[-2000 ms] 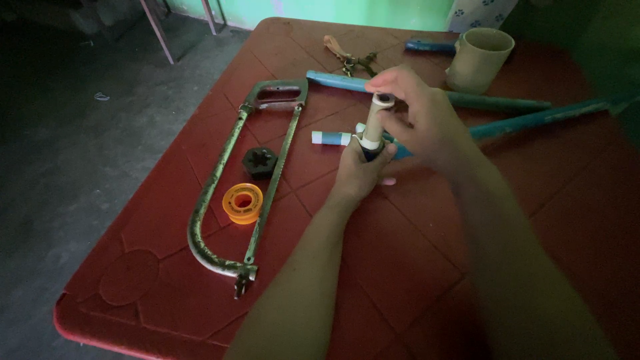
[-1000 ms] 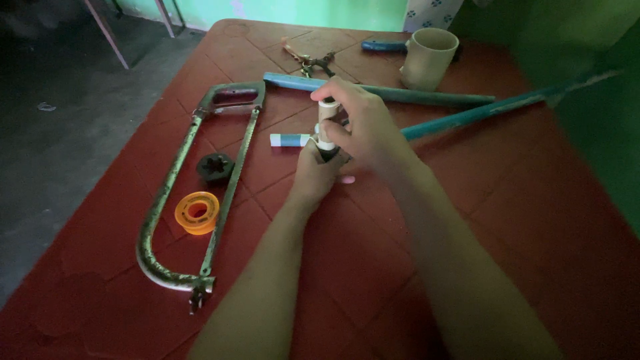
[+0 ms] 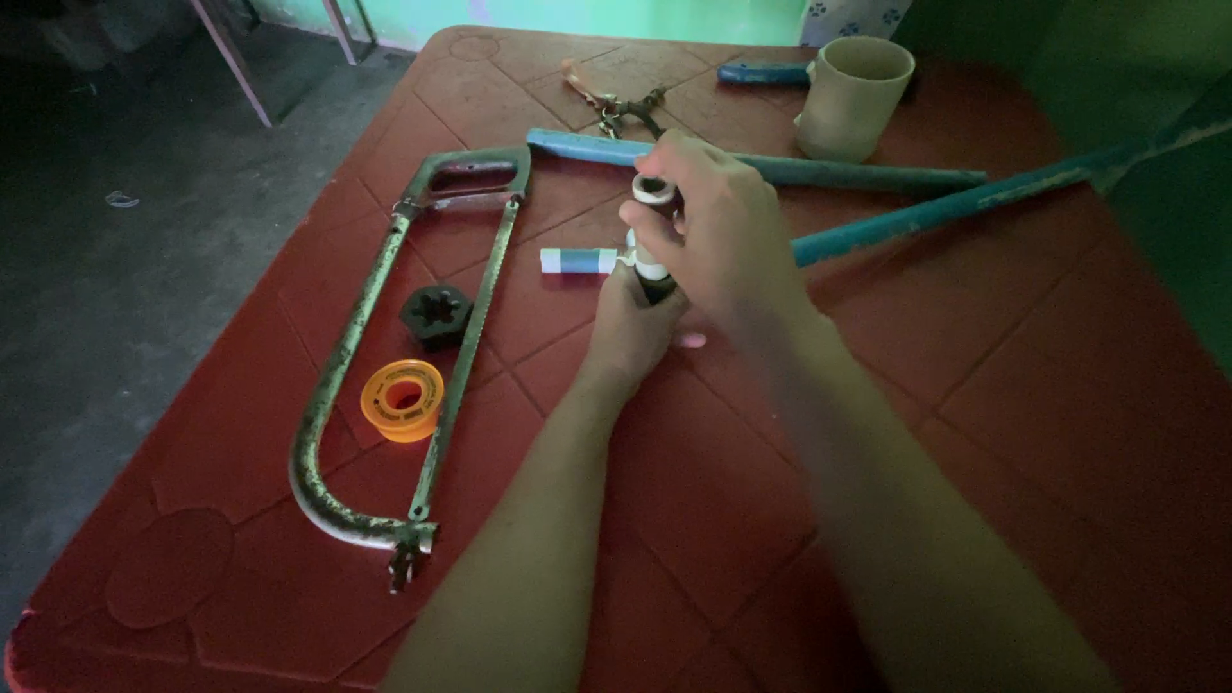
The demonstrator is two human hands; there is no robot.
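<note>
My left hand [image 3: 635, 327] grips the dark lower part of an upright pale plastic pipe piece [image 3: 653, 252], low over the table. My right hand [image 3: 727, 217] holds the same piece near its open upper end, thumb and fingers around it. A small tube with a blue band and white ends [image 3: 577, 261] lies just left of the hands. To the left rests a hacksaw [image 3: 351, 356] with a worn metal frame. Inside its frame are a black hexagonal threading die [image 3: 436, 316] and an orange spool of thread seal tape [image 3: 402, 399]. My fingers hide part of the pipe piece.
Two blue-green pipes [image 3: 828, 171] [image 3: 924, 217] lie beyond and right of my hands on the red plastic table [image 3: 712, 577]. A beige cylindrical container [image 3: 855, 106], a blue-handled object [image 3: 765, 74] and a metal tool with a pale handle [image 3: 616, 104] are at the back.
The view has shifted between frames. Both hands stay on the pipe piece, with only small changes in the right hand's pose; the hacksaw, die and spool keep their places.
</note>
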